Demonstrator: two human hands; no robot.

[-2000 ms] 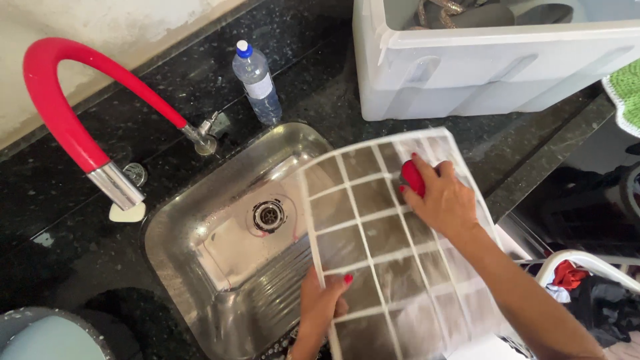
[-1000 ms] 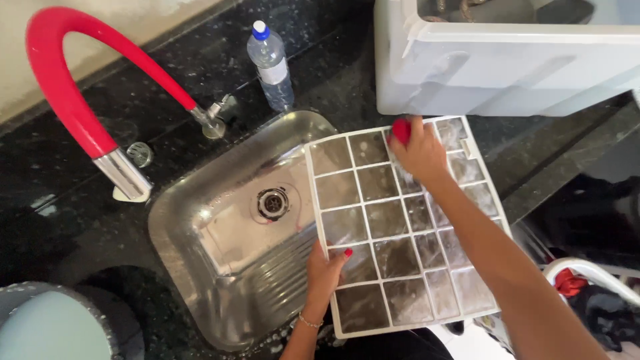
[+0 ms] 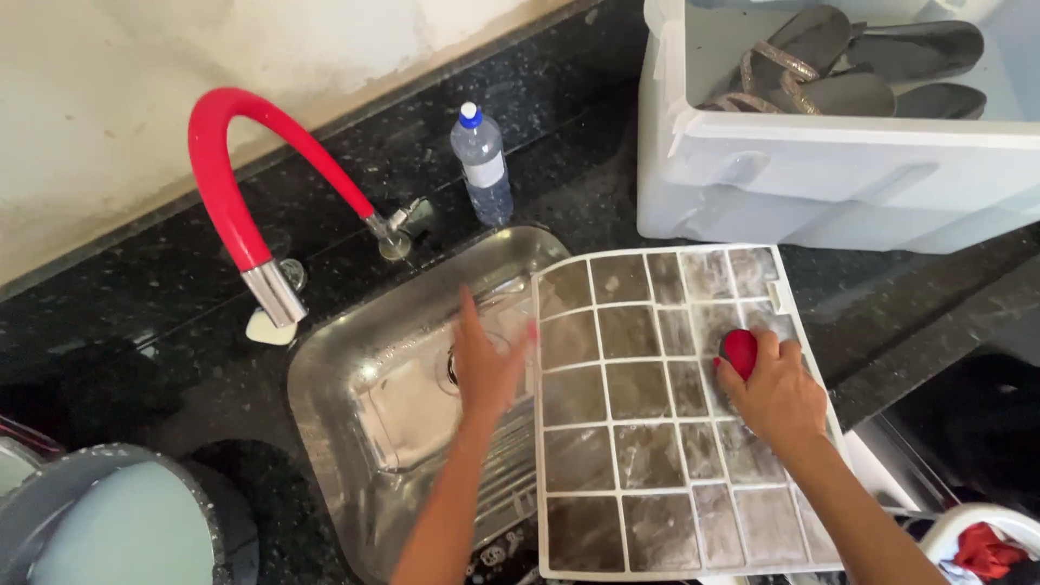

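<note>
A white plastic-framed mesh air filter (image 3: 638,390), wet and streaked with suds, lies across the right side of the stainless steel sink (image 3: 325,406) and the counter. On its right part, my right hand (image 3: 776,390) grips a red and dark brush or scrubber (image 3: 739,353); its underside is hidden. My left hand (image 3: 487,366), slightly blurred, is above the sink just left of the filter's edge, fingers apart and holding nothing. Behind them, a red flexible faucet (image 3: 223,179) arches with its metal spout over the counter left of the sink.
A plastic bottle (image 3: 485,171) stands behind the sink. A large translucent bin (image 3: 812,179) with sandals (image 3: 918,49) in it sits at the back right. A bucket of cloudy liquid (image 3: 130,528) is at the lower left, and a white basket with cloth (image 3: 987,548) at the lower right.
My left hand has let go of the filter's left edge and moved over the sink. My right hand has moved with the red scrubber from the filter's far edge down toward its right side.
</note>
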